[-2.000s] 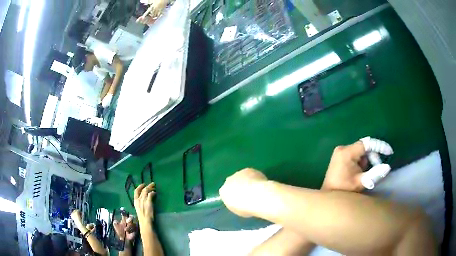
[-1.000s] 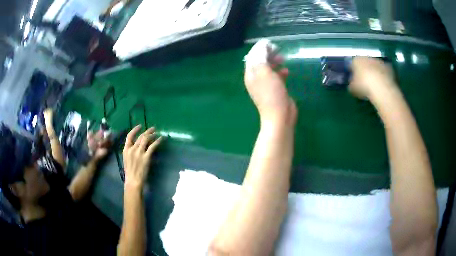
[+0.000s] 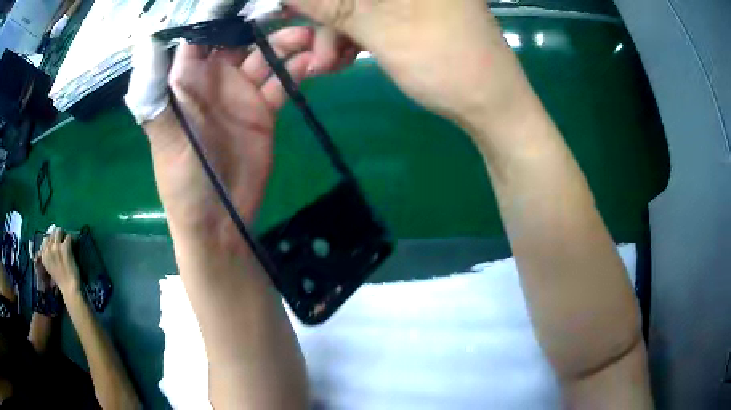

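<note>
A black phone middle frame (image 3: 325,248) is held up tilted before me, its solid end with camera holes low and its far end at the top edge. My left hand (image 3: 220,104) holds it near the top, with a white finger cot on the thumb. My right hand (image 3: 353,32) is at the frame's top end, partly cut off by the picture's edge. Its fingertips, with a white cot, touch or nearly touch the frame; whether they hold a tool cannot be told.
White foam sheet (image 3: 433,336) lies below the frame. A stack with white sheets (image 3: 104,48) stands at the upper left. Another person's hand (image 3: 60,260) works at left by black frames (image 3: 94,268). A grey cabinet (image 3: 697,200) is at right.
The right hand was over a frame on the green surface. Now a frame is raised close before me with both hands at its top end. The view has shifted too.
</note>
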